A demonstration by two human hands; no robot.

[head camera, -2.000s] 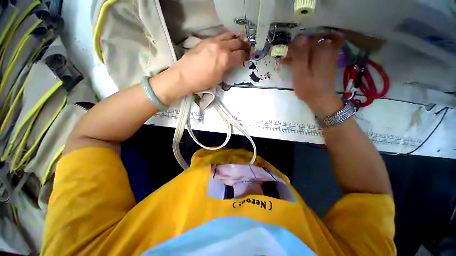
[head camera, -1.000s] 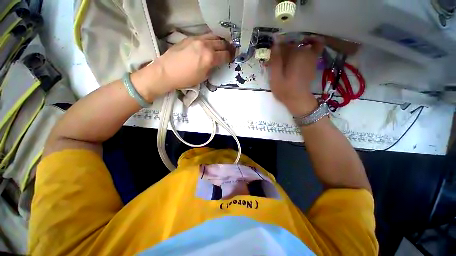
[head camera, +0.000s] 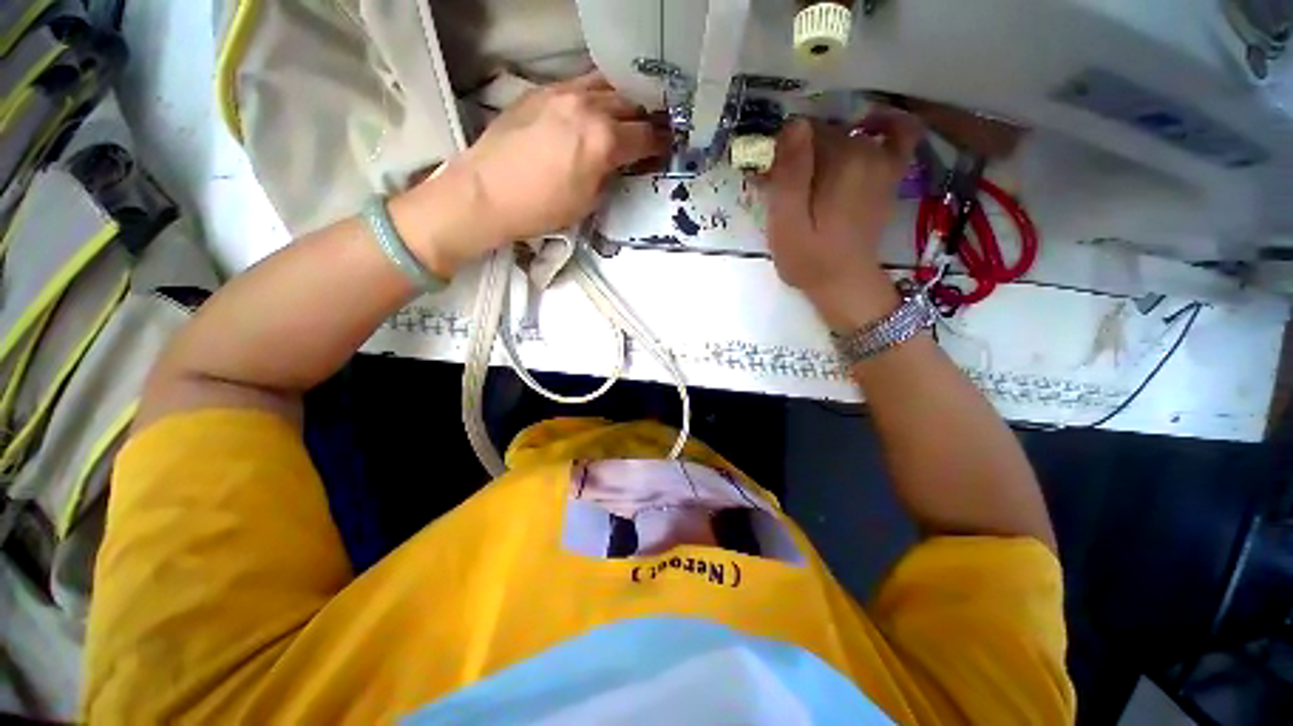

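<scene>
The beige bag piece (head camera: 333,121) with a yellow edge lies left of the sewing machine's needle area. My left hand (head camera: 546,170) is on the cloth, its fingertips beside the presser foot (head camera: 681,121); the fingers hide what they pinch. Cream straps (head camera: 489,355) hang in loops from the piece over the table's front edge. My right hand (head camera: 837,206) is right of the needle, beside the cream knob (head camera: 753,152). Its fingers are bent and blurred, and I cannot tell if they hold anything.
The white machine head (head camera: 993,71) spans the top. Scissors with red handles (head camera: 978,241) lie right of my right hand, with a purple piece (head camera: 915,180) and a brown object (head camera: 978,135). Stacked beige pieces with yellow edges (head camera: 71,270) are at far left. A printed scale (head camera: 879,365) runs along the table edge.
The whole view has shifted, moving the scene left in the picture. My left hand stays by the presser foot. My right hand stays by the knob, its fingers slightly changed.
</scene>
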